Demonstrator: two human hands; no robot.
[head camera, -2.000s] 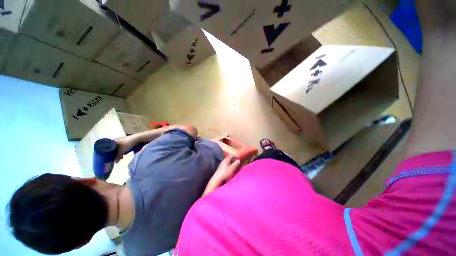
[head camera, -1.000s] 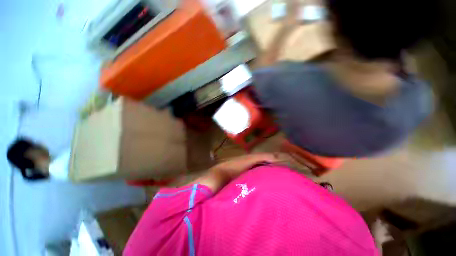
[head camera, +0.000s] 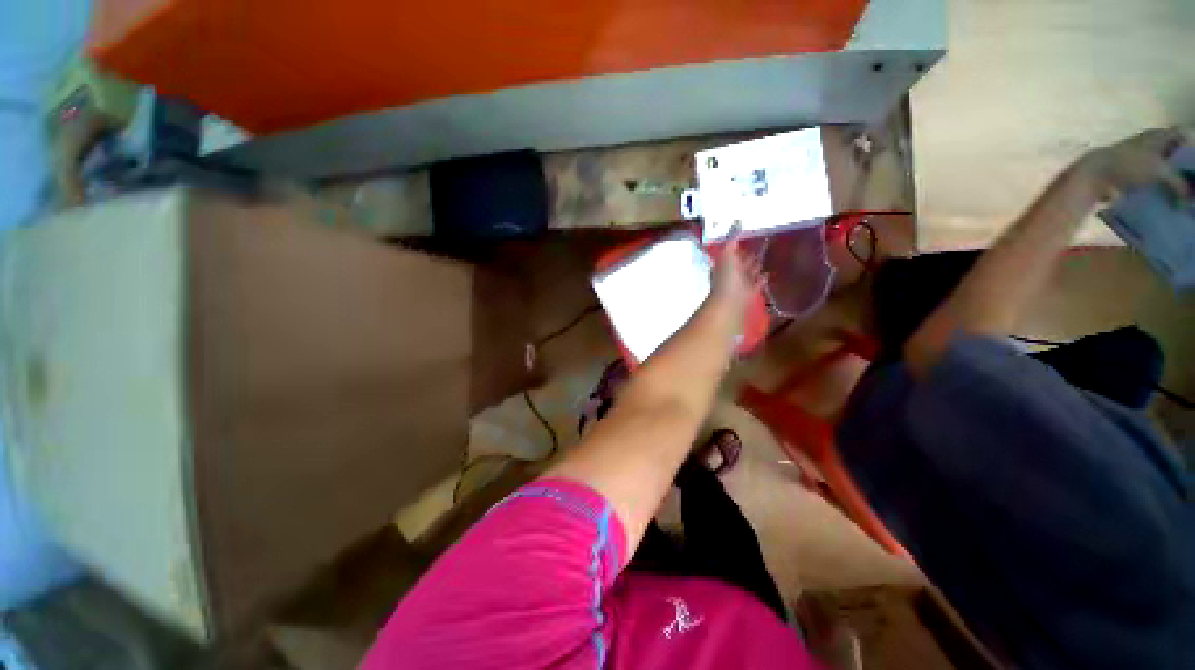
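Observation:
My left hand (head camera: 737, 272), bare and blurred, reaches up over the red stool (head camera: 752, 330). Its fingers are at the lower edge of a flat white hang-tab box (head camera: 765, 183); whether they grip anything is unclear. The box lies on the brownish strip under the orange housing, its tab pointing left. Clear film (head camera: 797, 268) spreads below the box, right of my fingers. A shiny white stack of shrink bags (head camera: 653, 296) lies on the stool, left of my hand. My right hand is not in view.
The orange housing (head camera: 498, 59) spans the top. A black pad (head camera: 490, 194) lies on the strip. A large plain carton (head camera: 328, 419) stands left. At right, a person in grey holds a boxed item (head camera: 1158, 229) beside a light table (head camera: 1048, 118). Dark cables run along the floor.
The view has swung from the cartons to the machine and stool. My left arm, earlier bent across my body, now extends to the strip. The other person is now lower at right.

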